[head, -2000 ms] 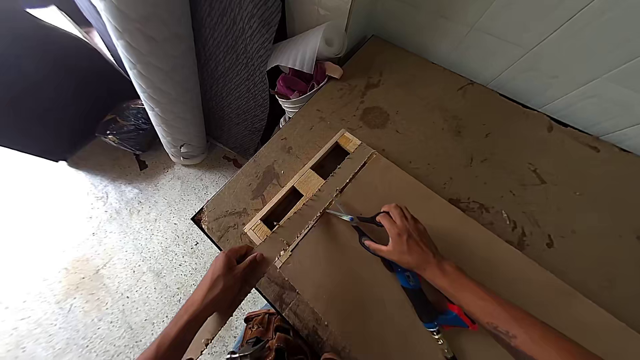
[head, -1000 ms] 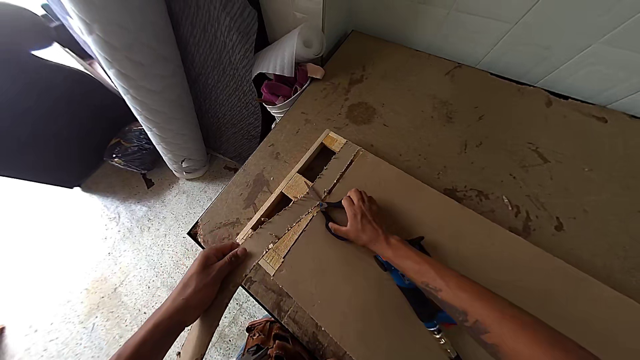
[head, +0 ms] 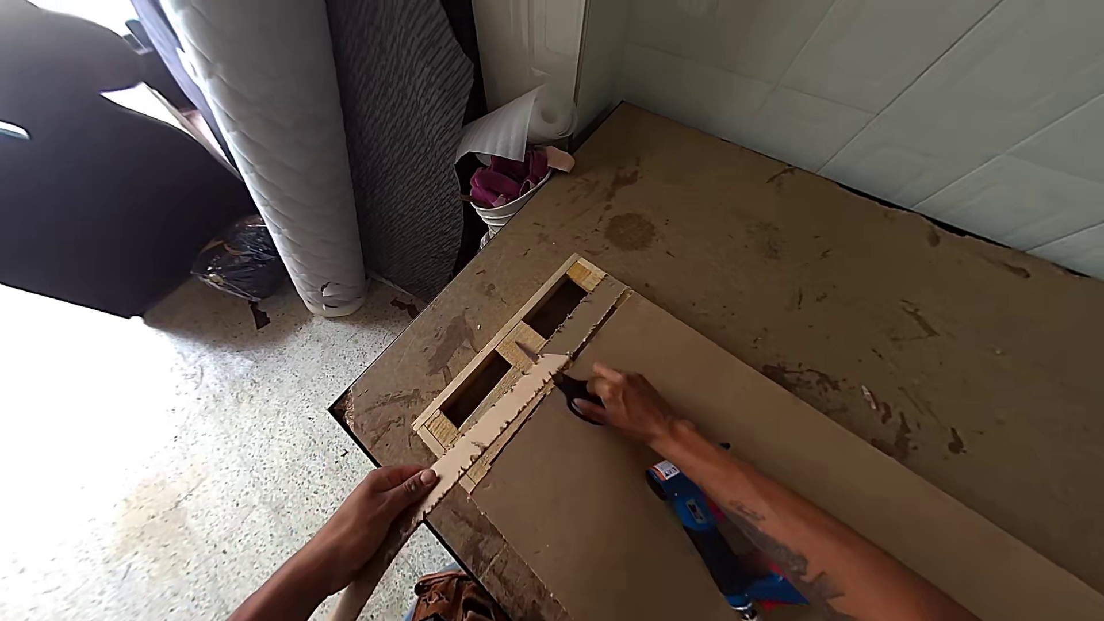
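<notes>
My left hand (head: 379,511) pinches the near end of a ragged cardboard strip (head: 500,412) at the table's front left edge. My right hand (head: 634,401) grips black-handled scissors (head: 580,398), whose blades meet the strip near its far attached part. Under the strip lies a narrow wooden frame (head: 517,343) with dark openings. Beside it a large cardboard sheet (head: 586,509) covers a long flat piece. A blue and black power tool (head: 699,522) rests on the sheet, partly hidden by my right forearm.
The brown table (head: 707,233) has stains and meets a tiled wall (head: 862,95). A white bucket (head: 509,207) with magenta cloth stands by the table's far left edge, near upright fabric rolls (head: 276,155). A black plastic bag (head: 240,257) sits on the floor.
The scissors have advanced along the strip toward its far end since two seconds ago. The freed part of the strip is now longer and lifted by my left hand.
</notes>
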